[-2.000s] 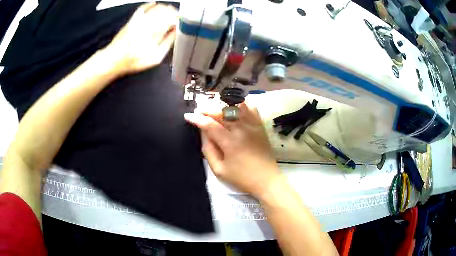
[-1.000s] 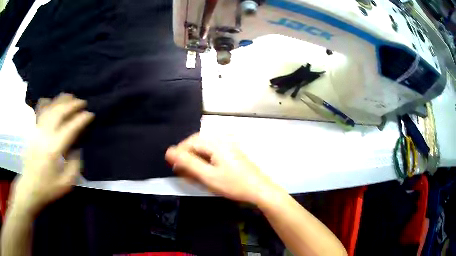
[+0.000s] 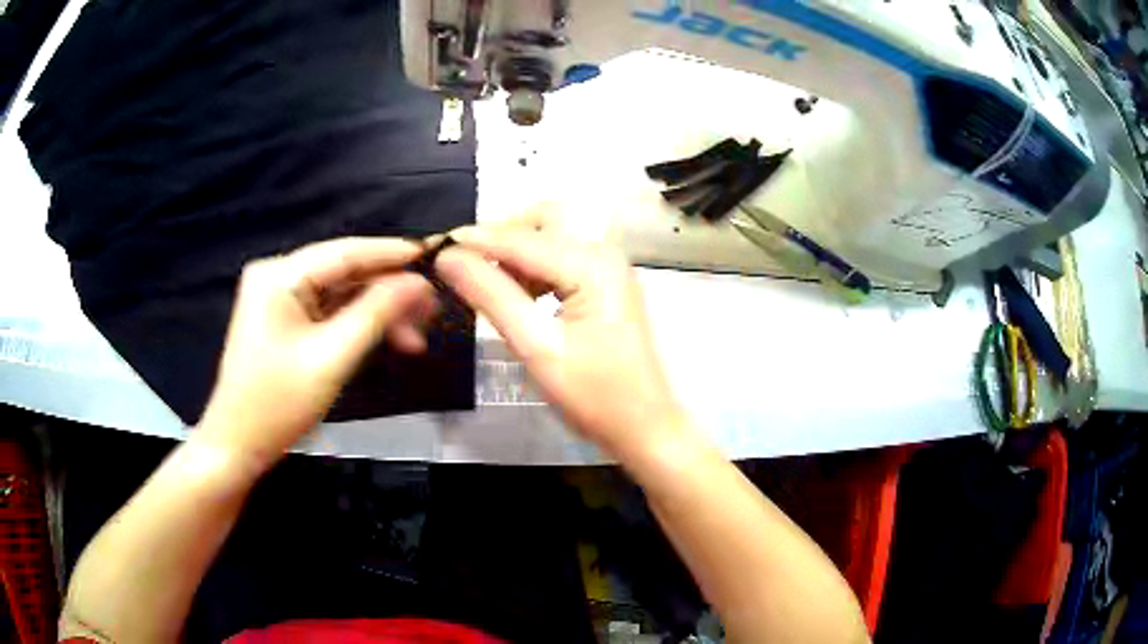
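Note:
A large black garment panel [image 3: 239,189] lies on the left of the white table, its right edge beside the presser foot [image 3: 451,120] of the sewing machine [image 3: 818,76]. My left hand [image 3: 315,327] and my right hand [image 3: 554,302] meet over the panel's right edge, below the needle area. Their fingertips pinch a small dark piece of cloth [image 3: 434,255] between them. Whether this piece is part of the panel or a separate strip I cannot tell.
Several short black strips [image 3: 718,176] lie on the machine bed, touching slim blue and yellow-green snips [image 3: 806,249]. Green and yellow scissors handles [image 3: 1007,375] and a dark-handled tool [image 3: 1035,325] are at the right. Red baskets [image 3: 869,535] stand below the table.
The panel came down from under the machine head, then its lower edge lay flat near the table edge. Both hands have come together over its right edge, fingertips now on a small dark piece.

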